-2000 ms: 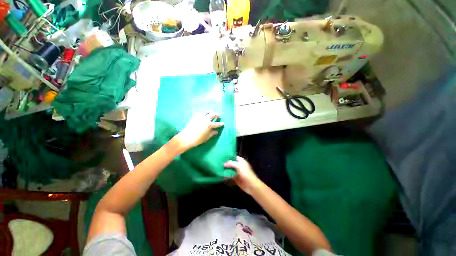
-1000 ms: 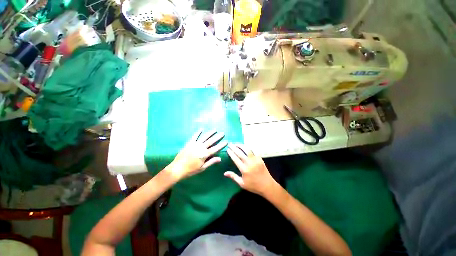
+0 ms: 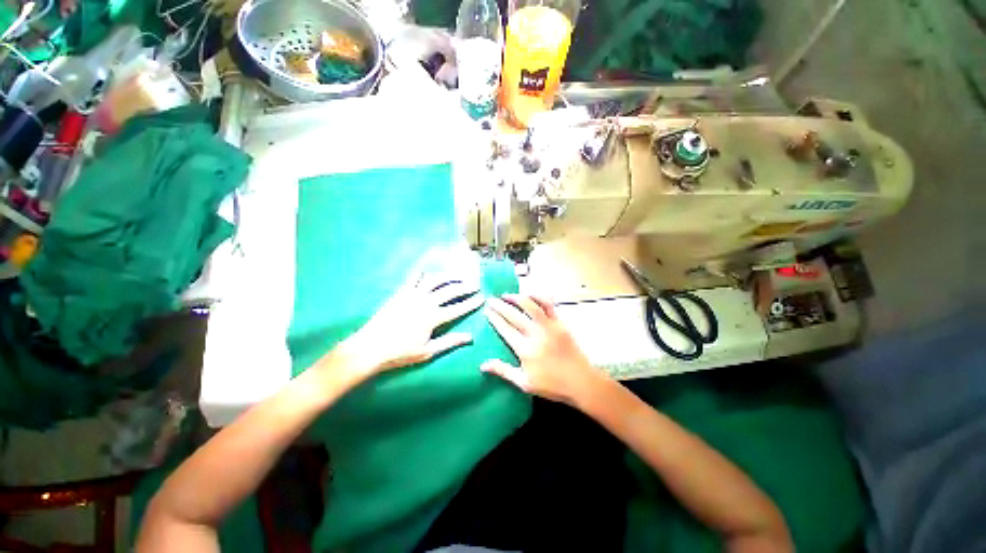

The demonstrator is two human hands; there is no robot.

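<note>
A green fabric panel [image 3: 373, 232] lies flat on the white table and hangs over its front edge toward my lap. Its right strip runs up to the needle area [image 3: 503, 254] of the cream sewing machine [image 3: 703, 194]. My left hand [image 3: 416, 324] lies flat on the panel, fingers apart. My right hand [image 3: 541, 351] rests on the panel's right edge close beside it, fingertips just in front of the needle area. Neither hand visibly grips the cloth. The presser foot is too blurred to make out.
Black-handled scissors [image 3: 681, 322] lie right of the needle. An accessory tray [image 3: 798, 302] sits at the table's right end. A colander [image 3: 308, 49], an orange-yellow bottle [image 3: 537, 65] and a clear bottle [image 3: 477, 65] stand behind. Green heaps lie at left [image 3: 130, 227] and lower right [image 3: 746, 454].
My right hand has moved from the panel's lower edge up beside my left hand. Both hands now lie nearer the needle, and the panel has shifted forward. The view has shifted too.
</note>
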